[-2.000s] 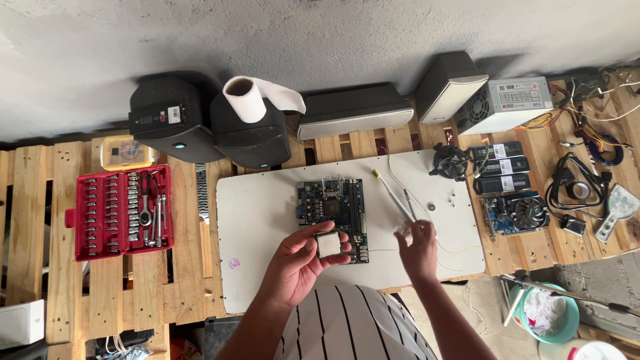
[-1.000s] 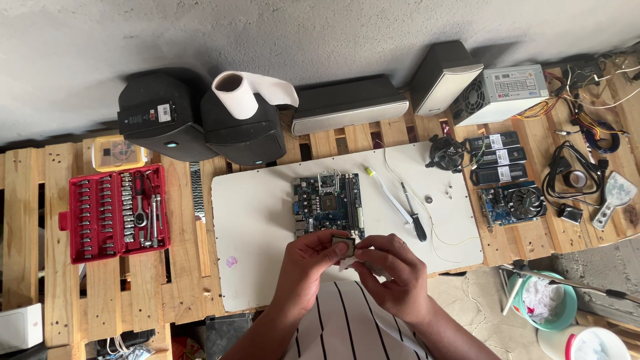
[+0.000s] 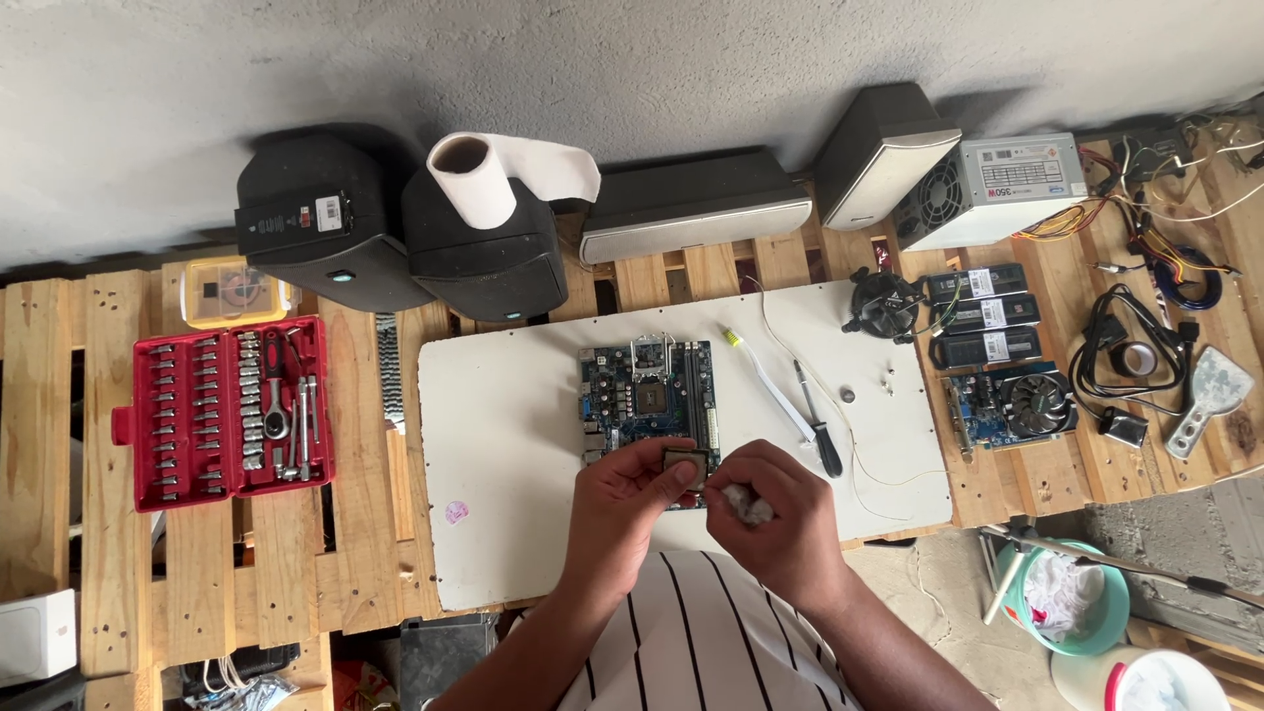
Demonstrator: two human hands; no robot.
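Note:
Near the lower edge of a blue computer motherboard (image 3: 617, 395), my left hand (image 3: 622, 504) grips a small square processor (image 3: 687, 464) by its edges, thumb over its metal face. My right hand (image 3: 775, 509) is beside it, fingers curled round a crumpled white wad (image 3: 748, 504), fingertips close to the processor's edge; whether they touch it I cannot tell. The motherboard lies on a white board (image 3: 504, 425), its processor socket (image 3: 652, 398) exposed. To its right lie a white-handled brush (image 3: 770, 385) and a dark-handled screwdriver (image 3: 828, 449).
A red socket set (image 3: 234, 415) lies left. Speakers (image 3: 691, 202), a paper roll (image 3: 474, 183) and a power supply (image 3: 997, 188) stand along the wall. A cooler fan (image 3: 882, 304), memory modules (image 3: 986, 314), a graphics card (image 3: 1012, 407), cables and a scraper (image 3: 1210, 400) lie right.
Two seconds ago my right hand was at the brush and screwdriver, away from the processor. It has moved left, beside my left hand, and now holds the white wad.

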